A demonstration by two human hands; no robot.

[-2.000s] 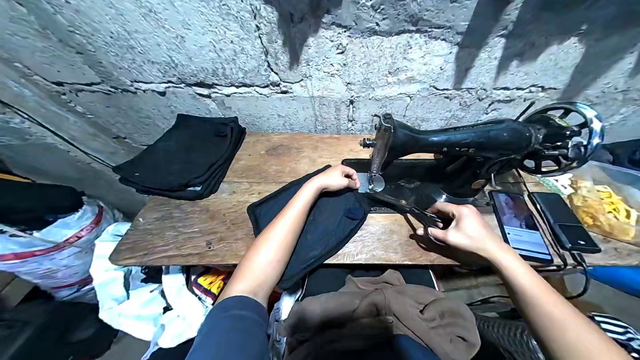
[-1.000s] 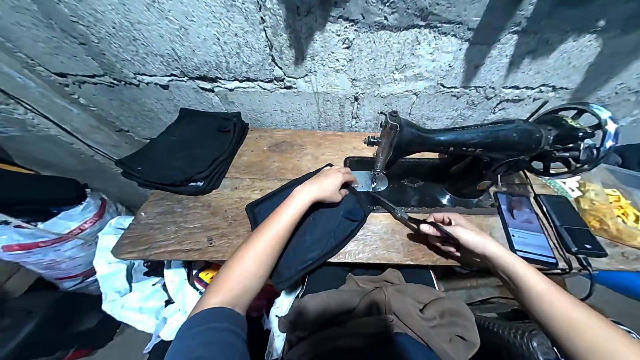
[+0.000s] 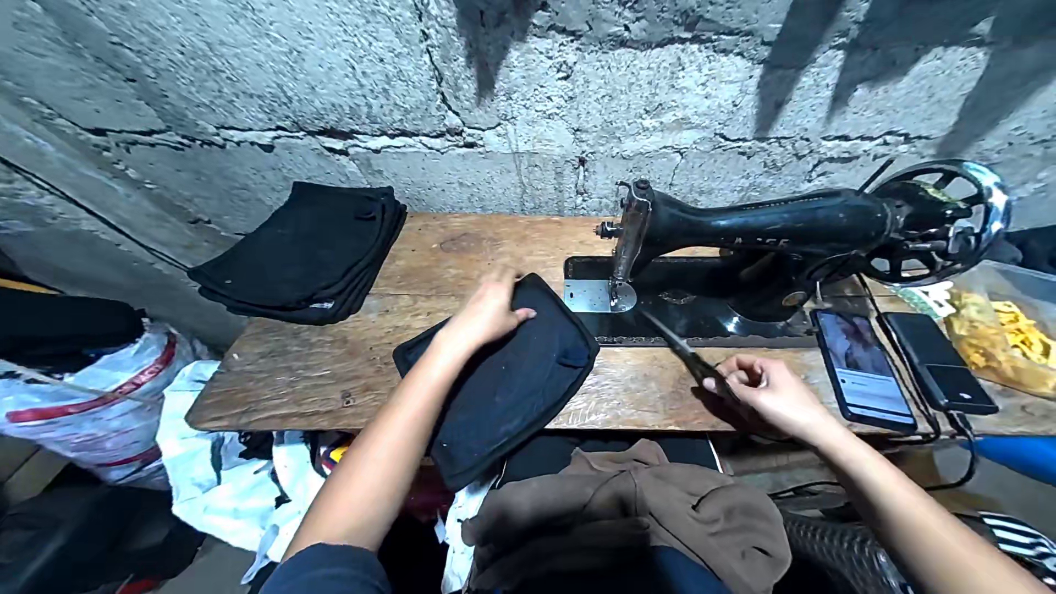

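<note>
My left hand [image 3: 492,312] rests on a black fabric piece [image 3: 516,379] with a stitched edge, which lies partly over the table's front edge, left of the needle. Whether its fingers grip the cloth I cannot tell. In my right hand [image 3: 759,388] are dark-handled scissors [image 3: 681,346], their blades pointing toward the machine bed and looking closed. The black sewing machine [image 3: 759,223] stands at the back right, its metal needle plate [image 3: 598,295] just right of the fabric. A stack of similar black pieces [image 3: 309,247] lies at the back left of the table.
On the wooden table [image 3: 289,371], a lit phone [image 3: 865,367] and a black device with a cable [image 3: 940,363] lie at right. Beyond them is a plastic container [image 3: 1011,330] with yellow contents. Brown cloth [image 3: 643,511] covers my lap. A cracked block wall [image 3: 536,107] stands behind.
The black fabric piece has moved left, away from the needle plate, with my left hand over it. The scissors have come back from the needle area, toward the right.
</note>
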